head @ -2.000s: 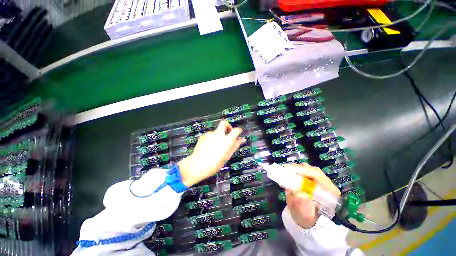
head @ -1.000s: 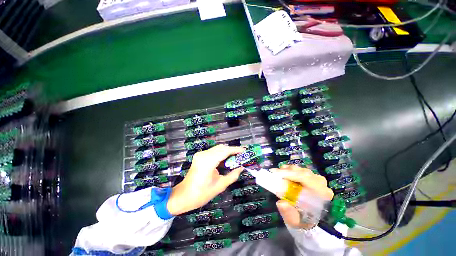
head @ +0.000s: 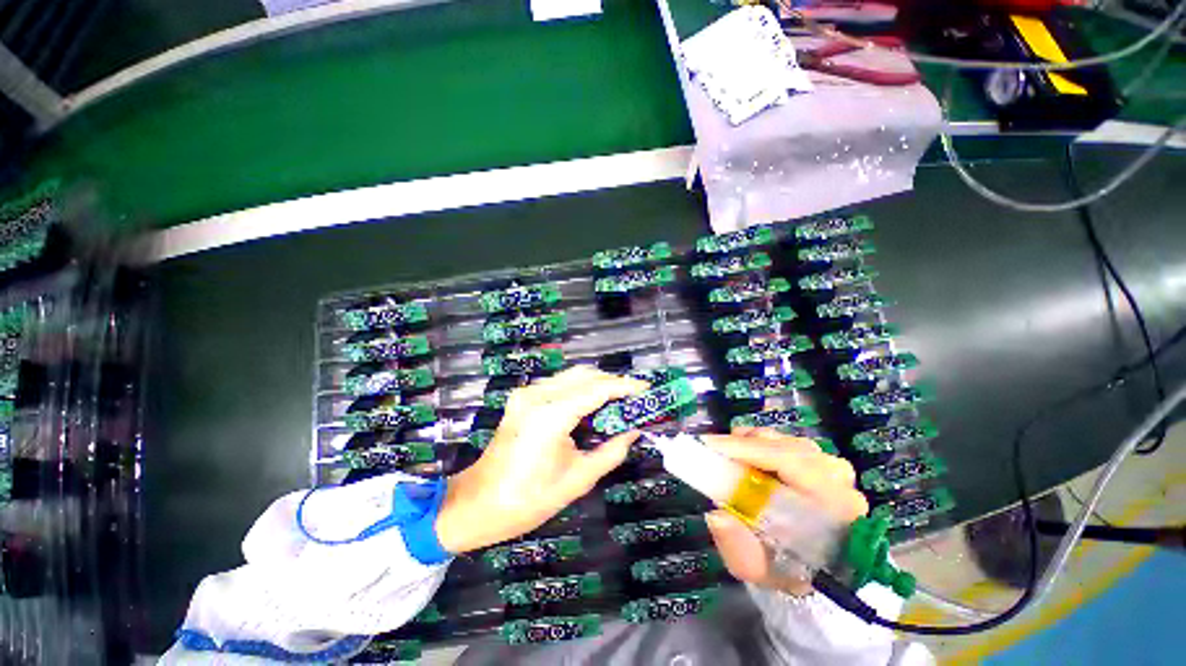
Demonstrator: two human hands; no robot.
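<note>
My left hand (head: 540, 449) holds one green circuit board assembly (head: 646, 405) by its left end between thumb and fingers, above the tray. My right hand (head: 787, 501) holds the glue syringe (head: 728, 481), a clear-white barrel with an amber band and a bright green cap (head: 879, 553) at its rear. The pale needle tip is at the lower edge of the held board; whether it touches cannot be told. The clear blister tray (head: 455, 328) lies below, with rows of similar boards. My hands hide part of the tray.
More stacked trays (head: 98, 390) stand at the left. A green conveyor (head: 390, 117) with a pale rail runs behind. A greyish-white sheet (head: 819, 163) carries a paper slip (head: 747, 65) and red-handled pliers (head: 865, 59). A black device with a yellow stripe (head: 1047, 59), hose (head: 1093, 501) and black cable lie right.
My left hand has taken a board from the tray and brought it to the syringe tip. Over the last second both hands stay nearly in place, while the view has shifted slightly.
</note>
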